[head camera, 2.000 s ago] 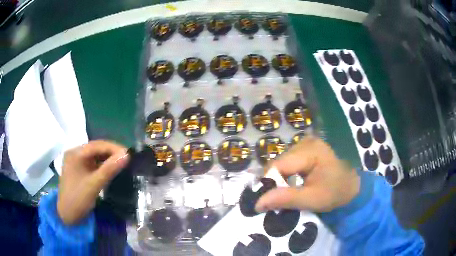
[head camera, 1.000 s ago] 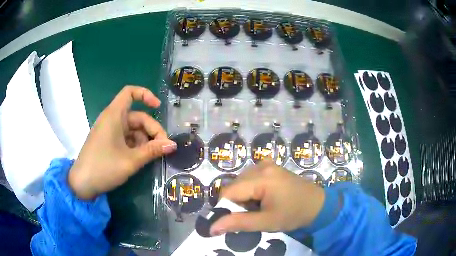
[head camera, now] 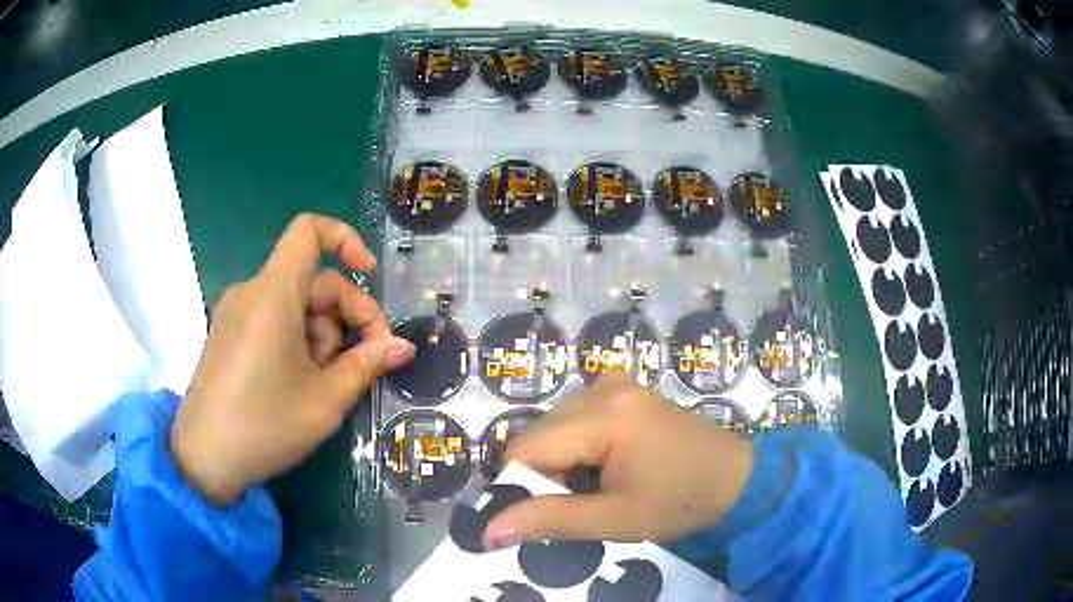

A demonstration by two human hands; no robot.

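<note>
A clear blister tray point(head camera: 441, 135) holds rows of round display modules with gold-orange and silver patches point(head camera: 518, 195). At the left end of the third row, a plain black adhesive disc point(head camera: 433, 362) covers most of its module. My left hand point(head camera: 288, 353) has its thumb and a fingertip together at that disc's left edge, with the index finger raised. My right hand point(head camera: 630, 465) pinches a white sticker sheet point(head camera: 441, 570) bearing notched black discs, over the lower part of the tray. It hides parts of the lower modules.
Blank white backing papers point(head camera: 59, 318) lie at the left on the green mat point(head camera: 265, 147). A second white sheet with two columns of black discs point(head camera: 900, 341) lies right of the tray. Clear ridged plastic point(head camera: 1030, 400) stands at the far right. A pale rail point(head camera: 271, 45) curves across the back.
Since two seconds ago, my left hand has moved from beside the tray, bringing its black disc onto the third-row left module. My right hand and sheet have shifted left. In the last second, little has changed.
</note>
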